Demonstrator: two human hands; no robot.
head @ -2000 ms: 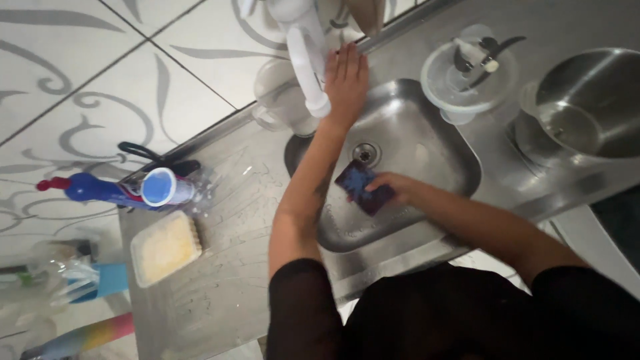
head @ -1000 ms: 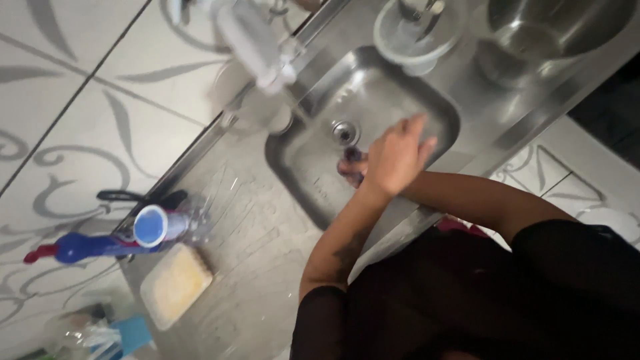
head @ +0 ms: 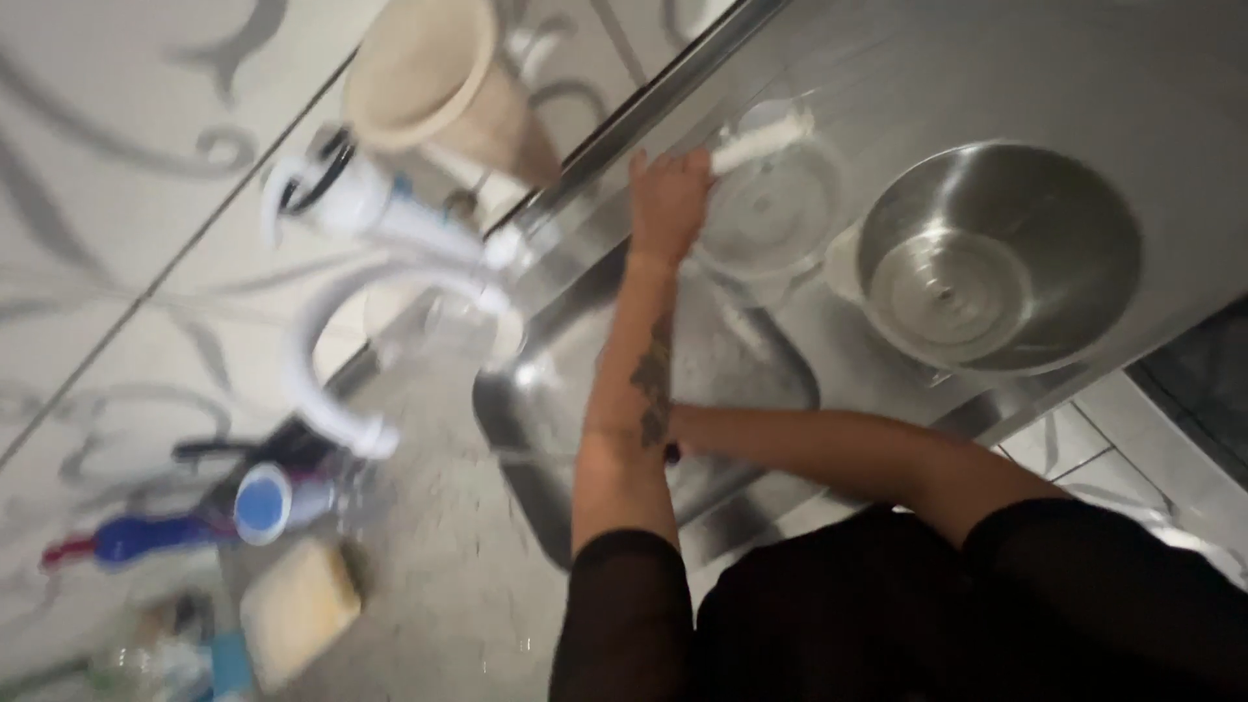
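Observation:
My left hand (head: 671, 200) is at the far rim of the steel sink (head: 721, 331), with its fingers against the end of a white, bar-like piece (head: 760, 143). That piece lies over a clear round lid (head: 765, 214); blur hides whether my fingers grip it. My right hand (head: 684, 427) is low over the basin, mostly hidden behind my left forearm. A small dark reddish bit (head: 673, 453) shows beside it, and what that hand holds cannot be seen. The white faucet's curved spout (head: 312, 361) points left, over the counter.
A large steel pot (head: 1004, 258) stands right of the sink. A beige container (head: 424, 73) is by the tiled wall. On the left are a blue-and-white cup-like container (head: 263, 504), a blue bottle with a red tip (head: 146, 539) and a tub with pale yellowish contents (head: 297, 609).
My left hand has moved from over the basin to the lid at its far rim. The faucet spout has swung left, away from the basin. The view has shifted.

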